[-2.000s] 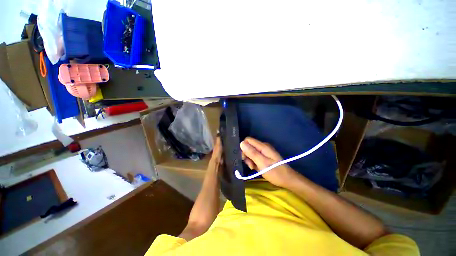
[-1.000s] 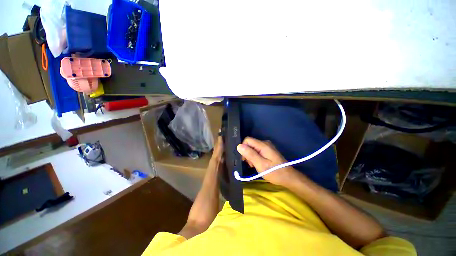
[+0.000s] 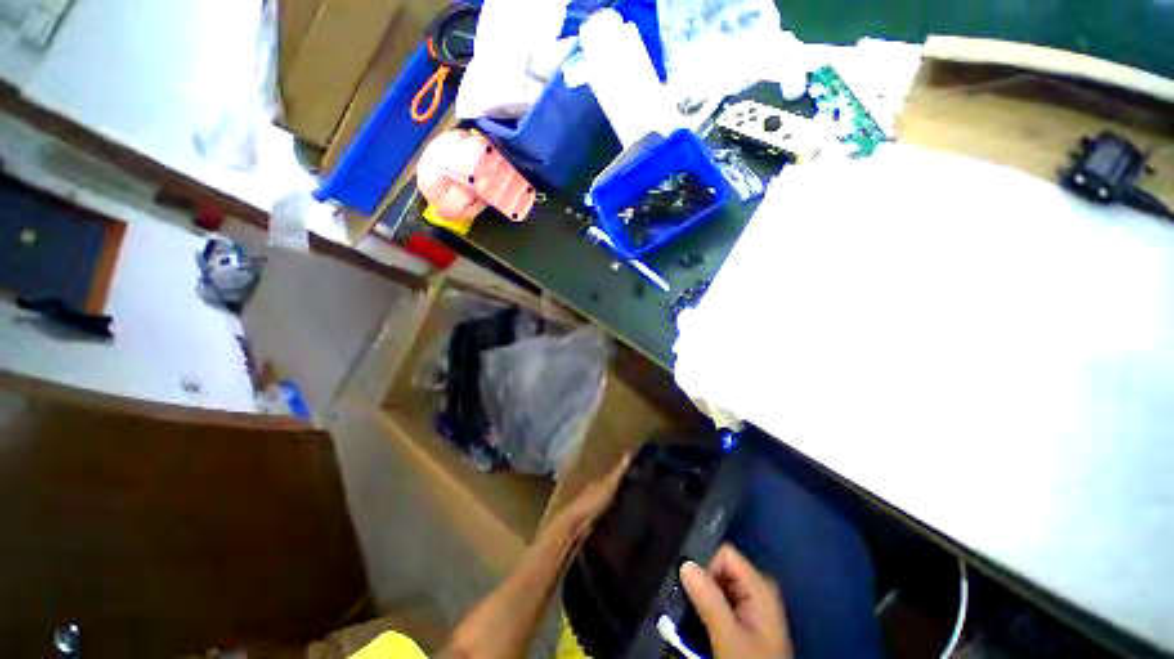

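A black console stand (image 3: 650, 521) is tilted over my lap beside the white-covered bench, with a small blue light at its upper end. My left hand (image 3: 595, 496) supports its left side; the fingers are partly hidden by the stand. My right hand (image 3: 736, 603) is at its right edge, the thumb on the side face near the white cable (image 3: 675, 635). The cable's plug sits in that side face, and part of the cable runs out of the frame at the bottom.
An open carton (image 3: 470, 483) with clear bags and black parts stands at the left. The white bench cover (image 3: 927, 348) lies right. Behind are a blue parts bin (image 3: 663, 206), a pink object (image 3: 476, 178), a circuit board (image 3: 850, 113) and a black device (image 3: 1105, 167).
The camera view has turned and moved, showing more of the bench's far side. The stand now tilts, showing its broad dark face and a blue light. Both hands remain on it.
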